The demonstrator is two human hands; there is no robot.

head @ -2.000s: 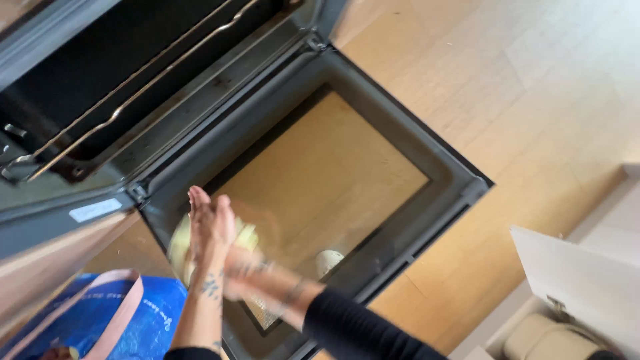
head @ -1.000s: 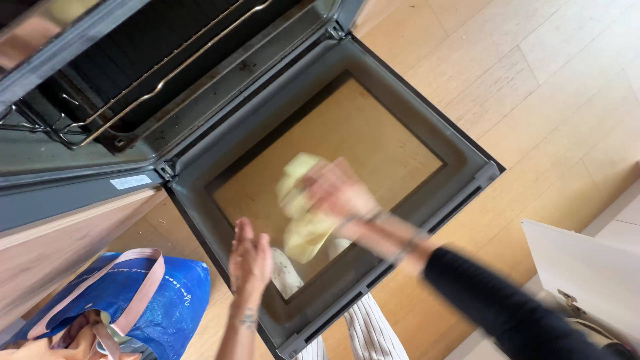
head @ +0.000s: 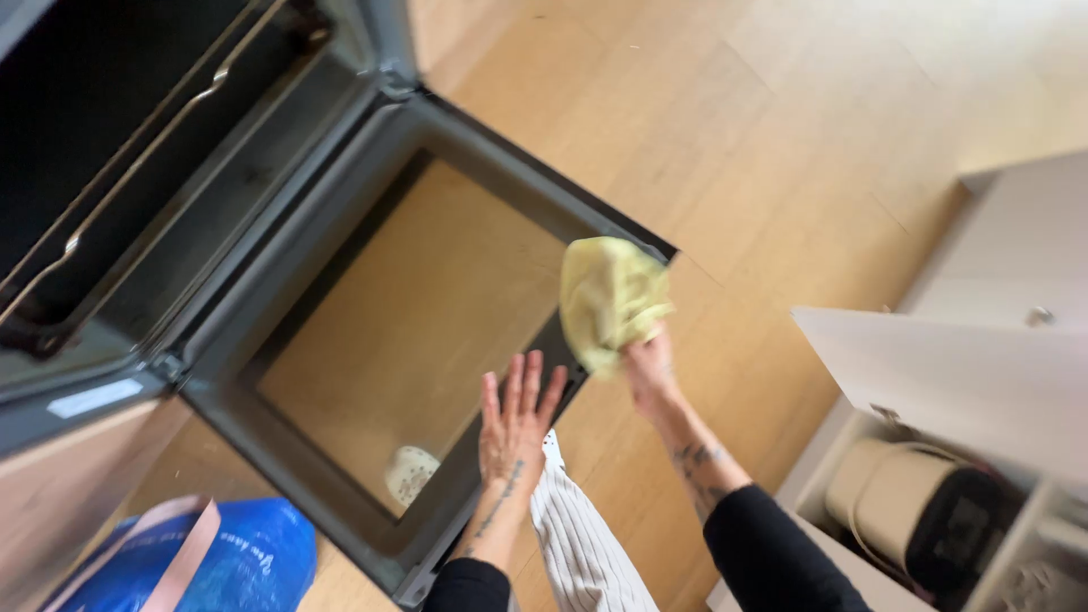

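Observation:
The oven door (head: 340, 280) lies folded down, its glass panel (head: 416, 314) facing up. My right hand (head: 648, 365) grips a crumpled yellow cloth (head: 608, 297) at the door's outer right corner; the cloth covers most of my fingers. My left hand (head: 512, 425) rests palm down, fingers spread, at the door's outer edge beside the glass, holding nothing.
The oven cavity with its wire side rail (head: 144, 153) is at upper left. A blue bag (head: 255, 552) with pink straps sits on the wooden floor at lower left. At right, an open cabinet door (head: 960, 382) stands out beside a beige appliance (head: 884, 493).
My right hand has moved with the yellow cloth from over the glass to the door's outer right corner. My left hand has moved to the right along the door's outer side.

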